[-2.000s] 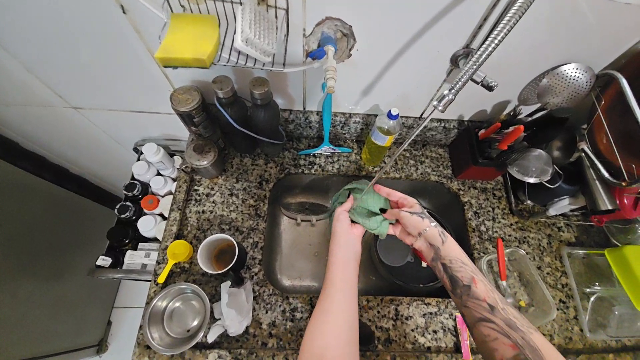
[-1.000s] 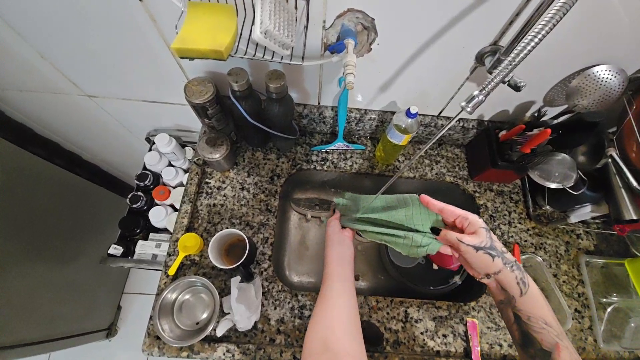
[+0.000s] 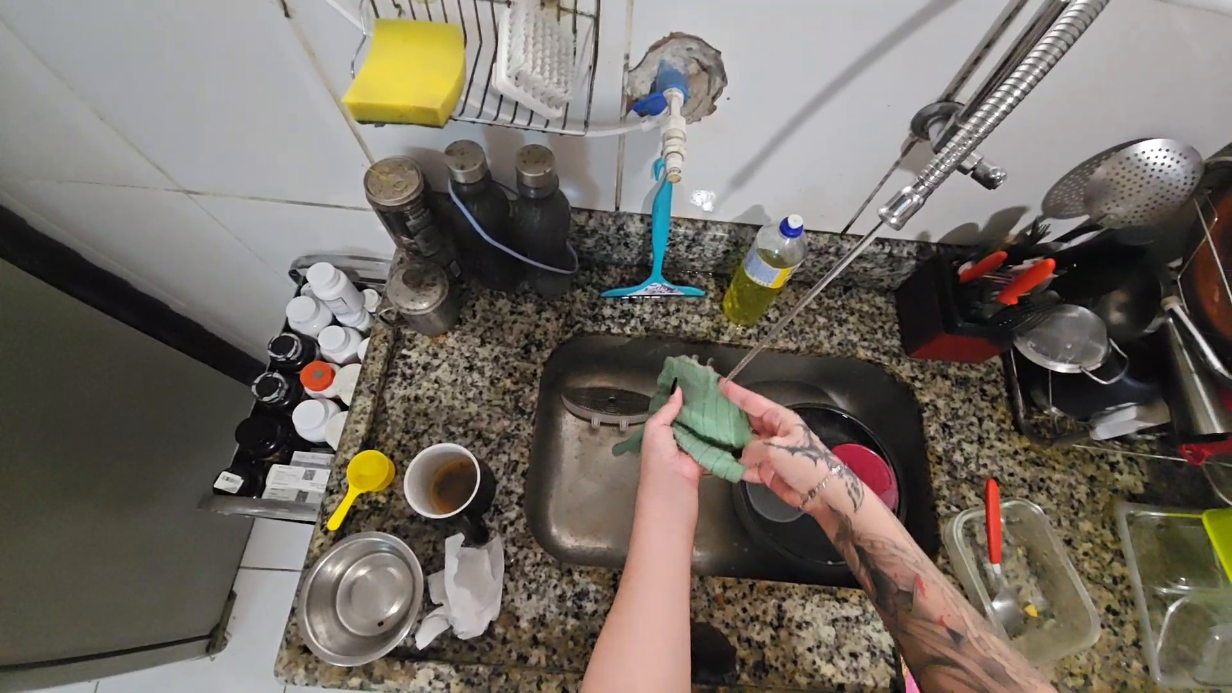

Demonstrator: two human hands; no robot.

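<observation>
A green cloth [image 3: 707,409], bunched and partly folded, is held between both hands above the metal sink [image 3: 587,520]. My left hand [image 3: 669,448] grips its left side, with the thumb up over the fabric. My right hand [image 3: 784,443] pinches its right edge. A thin stream of water from the spring-hose faucet [image 3: 900,207] comes down behind the cloth. Beneath my right hand and forearm, a dark pan [image 3: 818,549] lies in the sink with a pink item [image 3: 866,472] and a grey one in it. An oval grey strainer [image 3: 606,406] rests at the sink's back left.
Left of the sink are a mug [image 3: 448,481], yellow scoop [image 3: 368,474], steel bowl [image 3: 361,599] and crumpled paper [image 3: 472,587]. Behind stand a yellow-liquid bottle [image 3: 763,271], blue squeegee [image 3: 659,241] and dark bottles [image 3: 544,226]. At right are a knife block [image 3: 948,318] and glass container [image 3: 1049,577].
The cloth was bunched two seconds ago, then stretched wide between my hands one second ago. Now my hands are closer together and the cloth is gathered again.
</observation>
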